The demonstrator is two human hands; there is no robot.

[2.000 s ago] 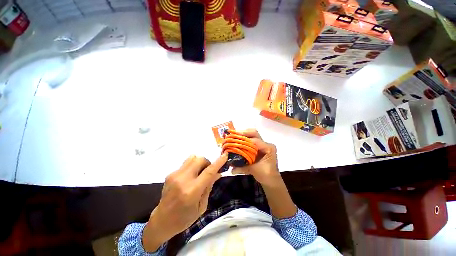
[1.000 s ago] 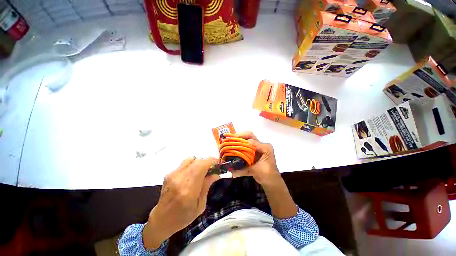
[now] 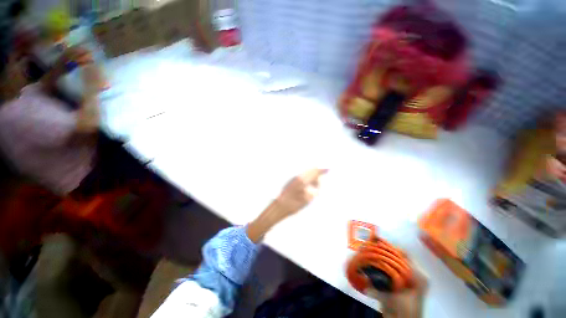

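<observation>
The picture is blurred. An orange coiled cord (image 3: 386, 259) with a black lump in its middle is held at its right side by my right hand (image 3: 406, 298), which is partly cut off by the bottom edge. A small orange card with a white code (image 3: 362, 235) lies at the coil's upper left. My left hand (image 3: 299, 194) is over the white table, apart from the coil, fingers pointing right; I cannot tell whether it holds anything small. An orange and black retail box (image 3: 471, 251) lies right of the coil.
A red and gold bag (image 3: 413, 74) stands at the back with a black smartphone (image 3: 380, 118) leaning on it. Packed boxes (image 3: 537, 180) are at the right edge. A person in a pink top (image 3: 43, 133) is at the far left. A bottle (image 3: 227, 28) and brown carton (image 3: 146, 30) stand behind.
The view has swung left, bringing the other person in. My left hand has left the coil and moved away to the left. My right hand still holds the coil.
</observation>
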